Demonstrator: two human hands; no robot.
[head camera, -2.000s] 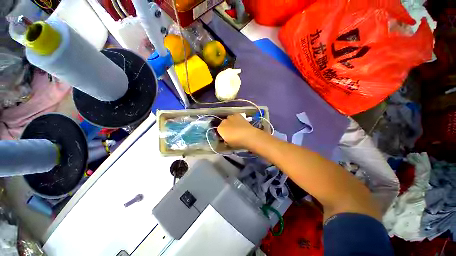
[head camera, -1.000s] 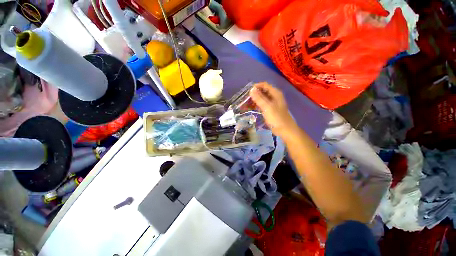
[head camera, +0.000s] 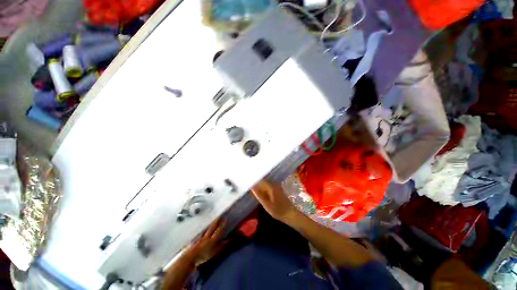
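The sewing machine head (head camera: 283, 102), white with a grey end, runs diagonally across the middle, seen from above. Its dials and small fittings show on top. My right hand (head camera: 274, 199) is at the head's near edge, fingertips against or just behind it; whether it holds anything cannot be told. My left hand (head camera: 208, 243) is lower left along the same edge, blurred and partly hidden. The needle area is not visible. Part of the accessory tray (head camera: 228, 26) shows at the top edge, with a blue packet in it.
The white table (head camera: 119, 130) has a small dark item (head camera: 173, 91) on it. Thread spools (head camera: 72, 62) lie beyond its left edge. Red and green scissor handles (head camera: 325, 135) and a red plastic bag (head camera: 346, 181) are right of the machine. Fabric scraps (head camera: 487, 170) are far right.
My right hand has left the tray, where it held up something clear, and come down to the machine's near edge. My left hand has come into view. The view has shifted toward the machine.
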